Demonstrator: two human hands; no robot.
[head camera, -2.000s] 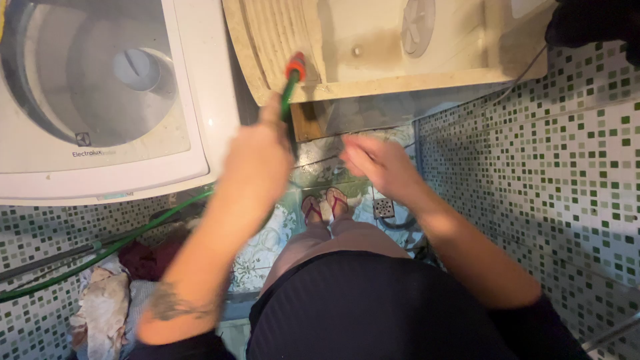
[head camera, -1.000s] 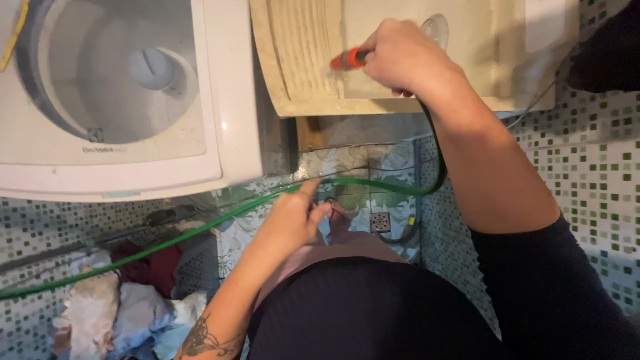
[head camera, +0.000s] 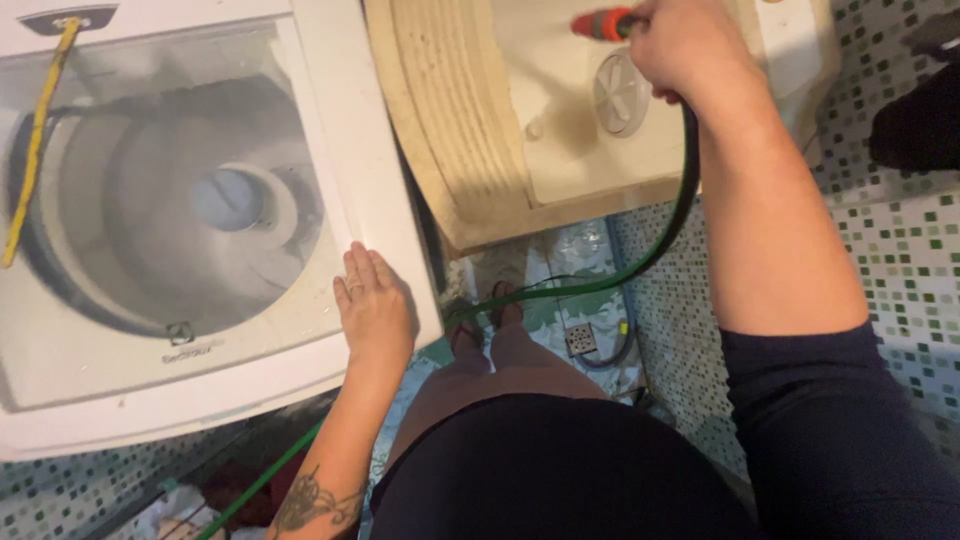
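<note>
My right hand (head camera: 686, 52) grips a green garden hose (head camera: 600, 285) just behind its orange-red spray nozzle (head camera: 602, 25), over the basin of a cream laundry sink (head camera: 480, 217). The nozzle points left, above and beside a round clear drain cover or dish (head camera: 621, 94) in the basin. From that hand the hose loops down and runs left past my legs. My left hand (head camera: 375, 304) lies flat, holding nothing, on the front right corner of the white Electrolux top-loading washing machine (head camera: 375, 172). Through the machine's clear lid the drum and its blue-grey centre cap (head camera: 227, 199) show.
A yellow strip (head camera: 39, 142) lies across the machine's lid at the left. Below the sink are a square floor drain (head camera: 580, 340) and a grey hose (head camera: 611, 364). Clothes (head camera: 172, 510) lie at lower left. A mosaic-tiled wall (head camera: 900, 270) stands at right; a dark object (head camera: 919, 120) is beside it.
My left hand held the hose two seconds ago; my right hand holds it now. Since one second ago, my left hand has come to rest on the washing machine. The view has shifted.
</note>
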